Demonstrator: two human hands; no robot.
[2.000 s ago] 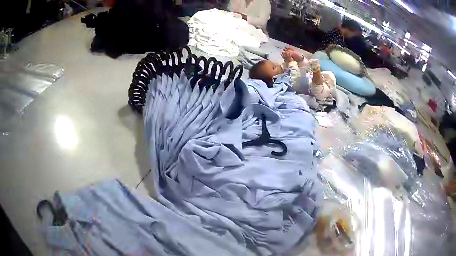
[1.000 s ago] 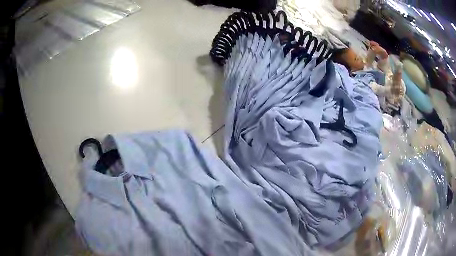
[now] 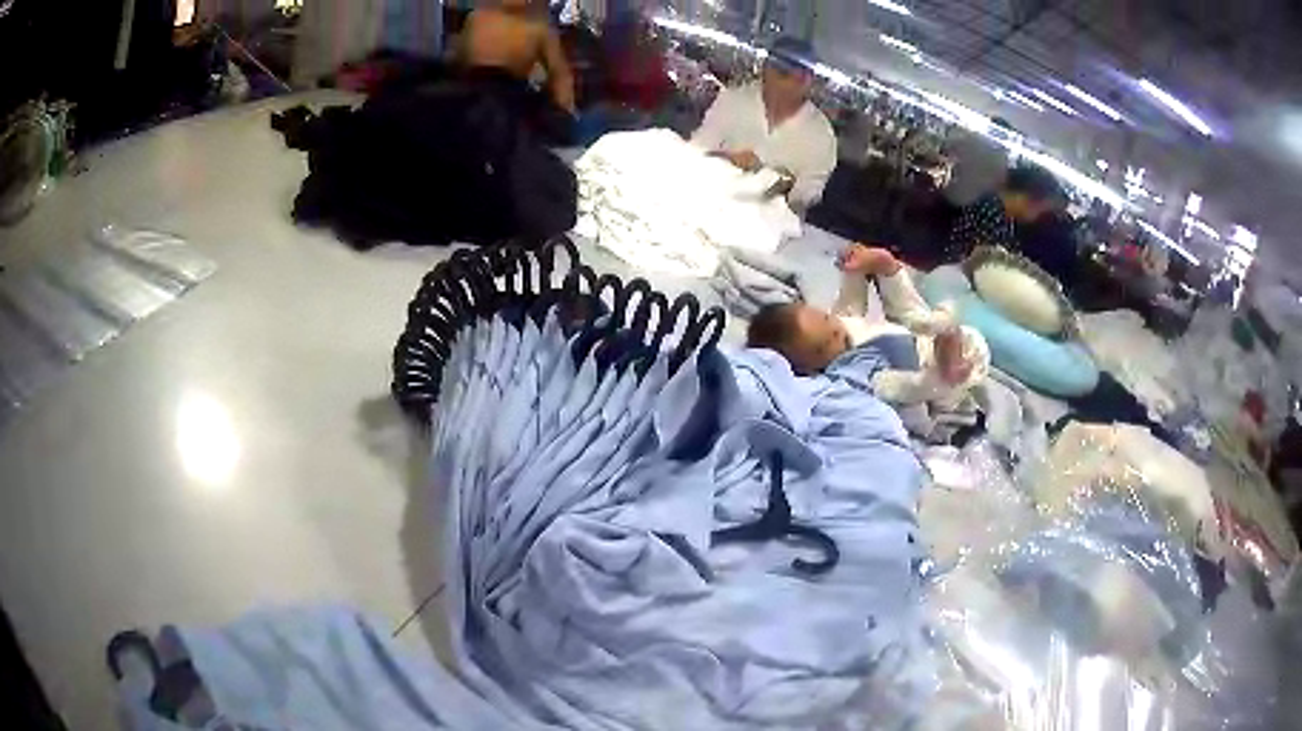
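Note:
A pile of light blue shirts (image 3: 571,500) lies on the pale table in front of me. Their black hanger hooks (image 3: 493,279) stand in a curved row along its far edge. A loose black hanger (image 3: 780,530) lies on top of the pile. A separate light blue shirt (image 3: 314,664) lies at the lower left, cut off by the bottom edge, with its hanger hook (image 3: 136,654) at the neck. Neither of my hands is in the picture.
A baby (image 3: 814,336) lies beyond the pile, near a blue ring cushion (image 3: 1021,343). Clear plastic bags (image 3: 1085,628) lie right, more plastic (image 3: 93,307) far left. Black garments (image 3: 429,157) and white garments (image 3: 671,200) are heaped at the back. A person in white (image 3: 785,136) is behind them.
The view swung down and left, then back up and right. More of the hall and people beyond the heaps now show. The near-left shirt is more cut off; the baby's limbs have moved.

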